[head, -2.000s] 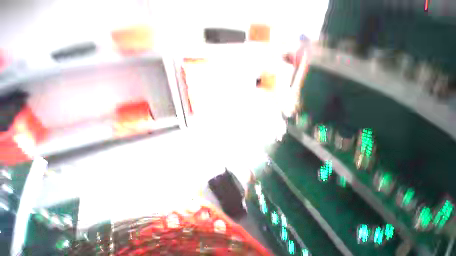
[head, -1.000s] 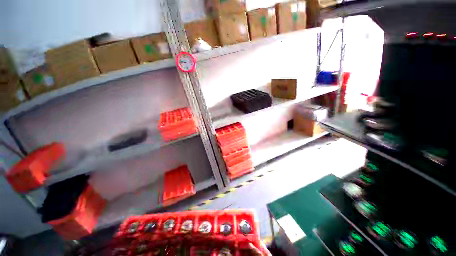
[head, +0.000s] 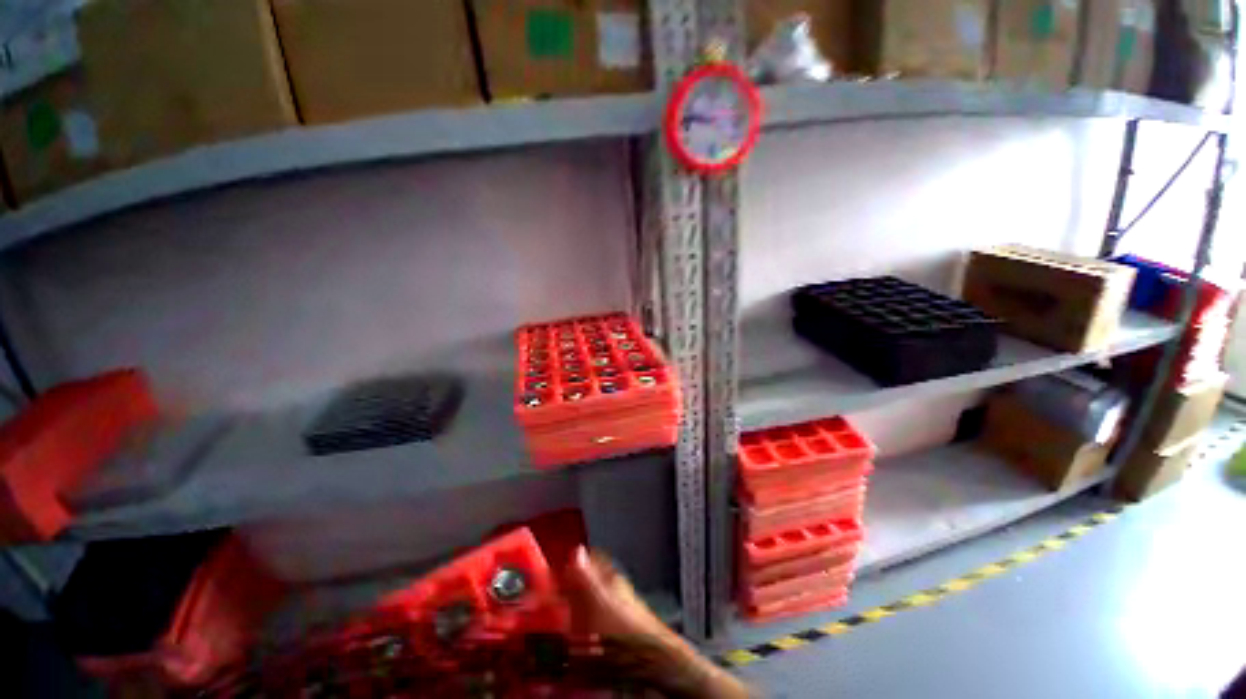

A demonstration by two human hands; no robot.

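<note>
A red-orange compartment tray [head: 472, 567] is low in the picture, tilted and partly blurred, its bottom cut off by the edge. Round silver watch heads [head: 508, 585] sit in some of its pockets. My right hand [head: 631, 628] grips the tray's right side, with a finger up along the rim. I do not see my left hand; the tray's lower left part is dark and blurred.
A grey shelf [head: 601, 123] holds cardboard boxes. Below it are a red-orange tray stack with watches [head: 601, 430], a ridged dark tray [head: 387, 412], a black tray stack [head: 895, 328] and more red trays [head: 799, 546]. A metal post [head: 704, 369] stands centrally.
The view has turned away from the test rack and come closer to the storage shelving. The held tray now appears tilted and further left, and my right hand shows clearly at its side.
</note>
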